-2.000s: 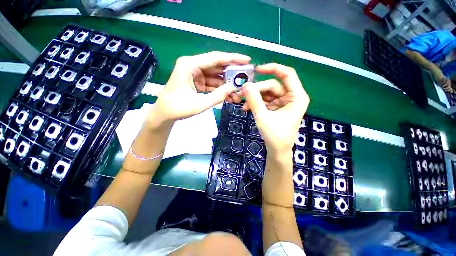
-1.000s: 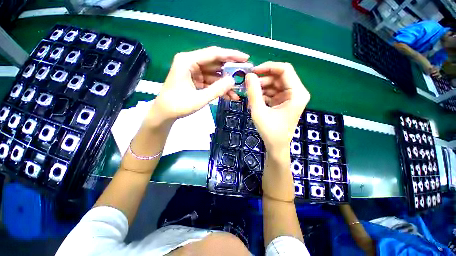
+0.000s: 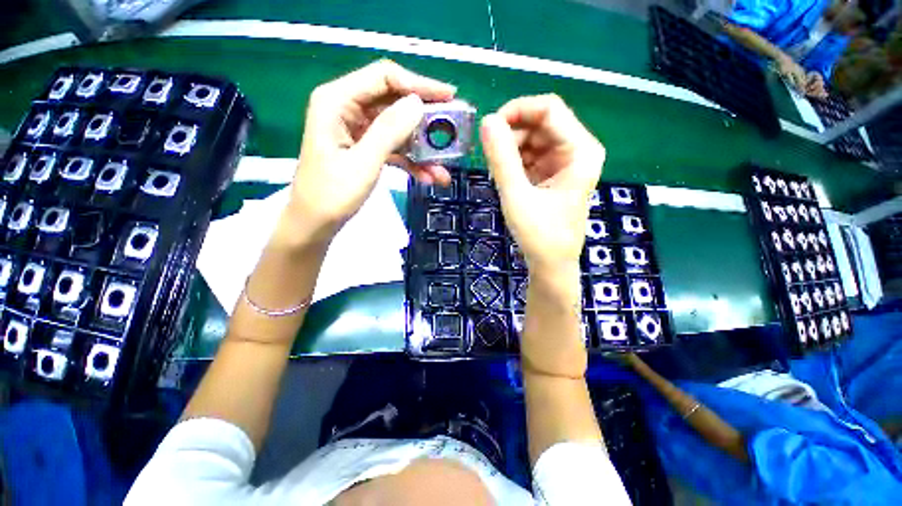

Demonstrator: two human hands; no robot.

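Observation:
A silver square housing (image 3: 442, 132) with a round open centre is held up over the work tray; green shows through its bore. My left hand (image 3: 346, 148) grips its left side between thumb and fingers. My right hand (image 3: 549, 173) is just right of the housing, apart from it, with thumb and index fingertips close together; whether a tiny piece is between them cannot be told. The black work tray (image 3: 447, 252) lies below, silver parts in its right columns and empty pockets in its left columns. My right forearm hides part of it.
Stacked black trays (image 3: 213, 128) with silver parts stand at left. White paper sheets (image 3: 346, 252) lie between stack and work tray. More filled trays (image 3: 791, 257) lie at right. A person in blue (image 3: 781, 30) is at upper right; another blue-sleeved arm (image 3: 692, 410) reaches in at lower right.
My right hand has come off the housing, which my left hand still holds and has moved slightly left. The view has shifted, and the blue-sleeved arm at lower right has entered further.

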